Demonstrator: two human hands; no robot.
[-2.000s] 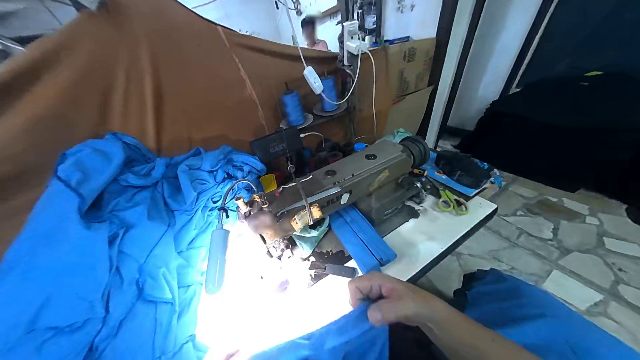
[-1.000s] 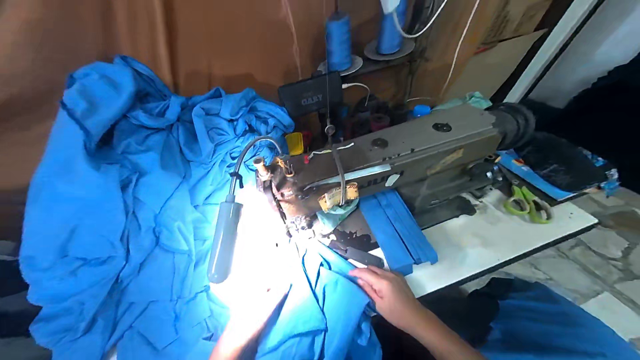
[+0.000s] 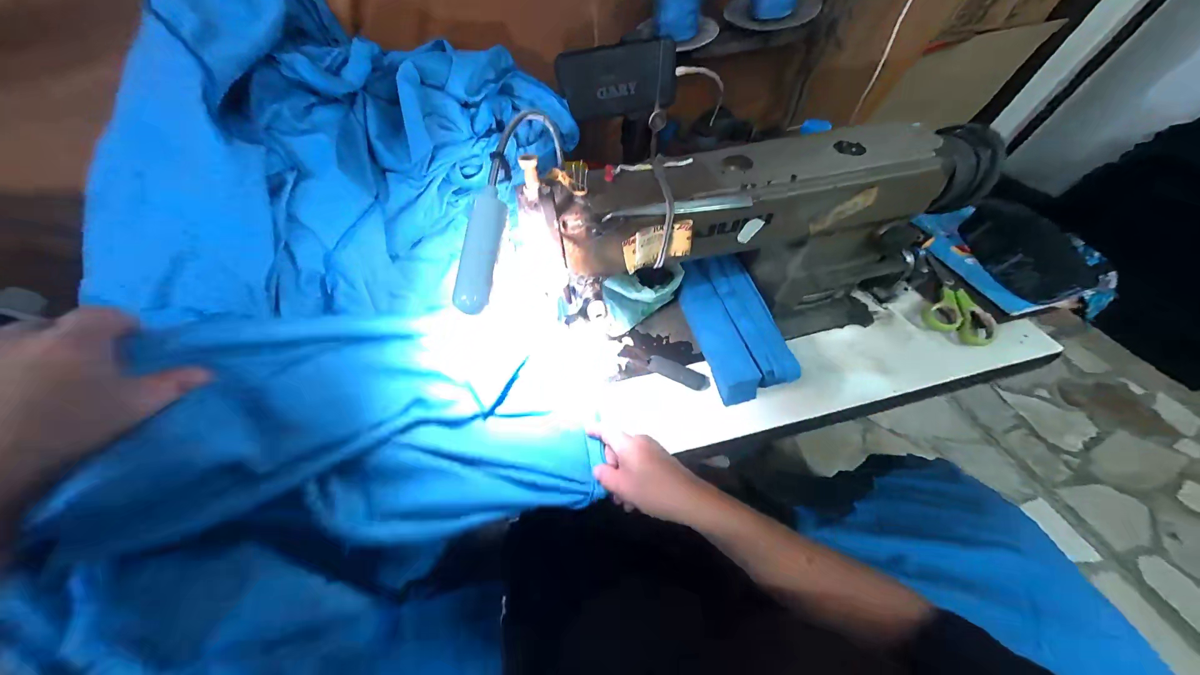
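Blue fabric (image 3: 375, 441) is stretched across the front of a Juki sewing machine (image 3: 797, 206). My left hand (image 3: 84, 384), blurred at the left edge, grips one part of it. My right hand (image 3: 647, 473) pinches the cloth's right edge between thumb and fingers, just in front of the needle area. A grey lamp (image 3: 476, 253) on a bent neck hangs beside the machine head, and its glare hides the needle and presser foot. Folded blue fabric strips (image 3: 736, 328) lie under the machine arm. A small dark-handled tool (image 3: 677, 372) rests on the white table near them.
A large heap of blue fabric (image 3: 347, 178) lies behind and left. Green-handled scissors (image 3: 958, 314) rest at the right of the white tabletop (image 3: 844, 375), near a dark and blue package (image 3: 1031, 248). More blue cloth (image 3: 975, 572) is low at the right, above the stone floor (image 3: 1097, 441). Thread cones (image 3: 677, 19) stand behind.
My left hand has moved away to the left from beside the machine head, drawing the fabric out between both hands. The right hand still holds the cloth. The view is closer to the machine than at first.
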